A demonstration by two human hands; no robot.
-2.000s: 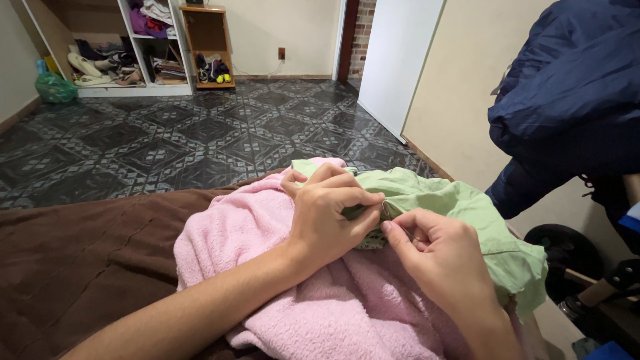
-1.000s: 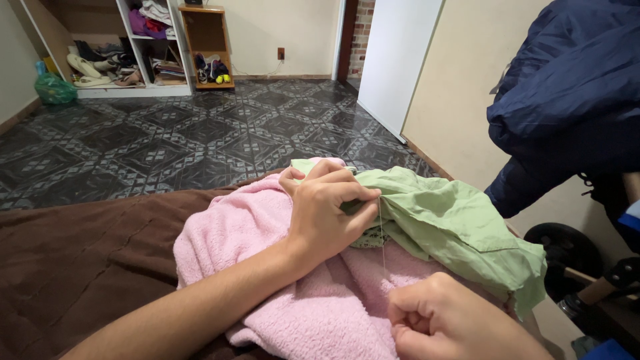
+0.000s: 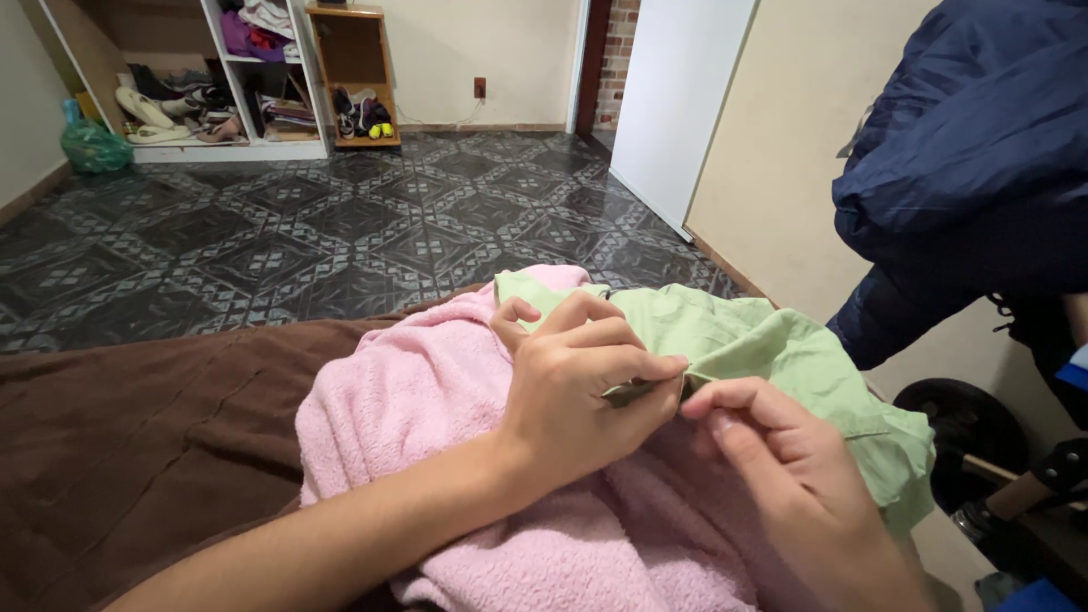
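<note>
My left hand (image 3: 586,374) pinches a fold of light green cloth (image 3: 765,340) between thumb and fingertips. Close beside those fingertips is my right hand (image 3: 773,450), its thumb and forefinger near the cloth's edge. Whether it holds a needle or thread is too small and blurred to tell. Beneath both hands and forearms lies a pink fleecy blanket (image 3: 399,408), with the green cloth draped over its right side.
A brown cover (image 3: 127,442) spreads at the left. Beyond the dark tiled floor (image 3: 357,229) stand a white shelf unit (image 3: 229,153) and a small wooden shelf (image 3: 353,76) with shoes. Dark blue garments (image 3: 977,144) hang at the right, above a black round object (image 3: 960,433).
My right hand was low with a thin thread stretched up to the cloth one second ago; it is now back up beside my left fingertips. My left hand has stayed on the green cloth.
</note>
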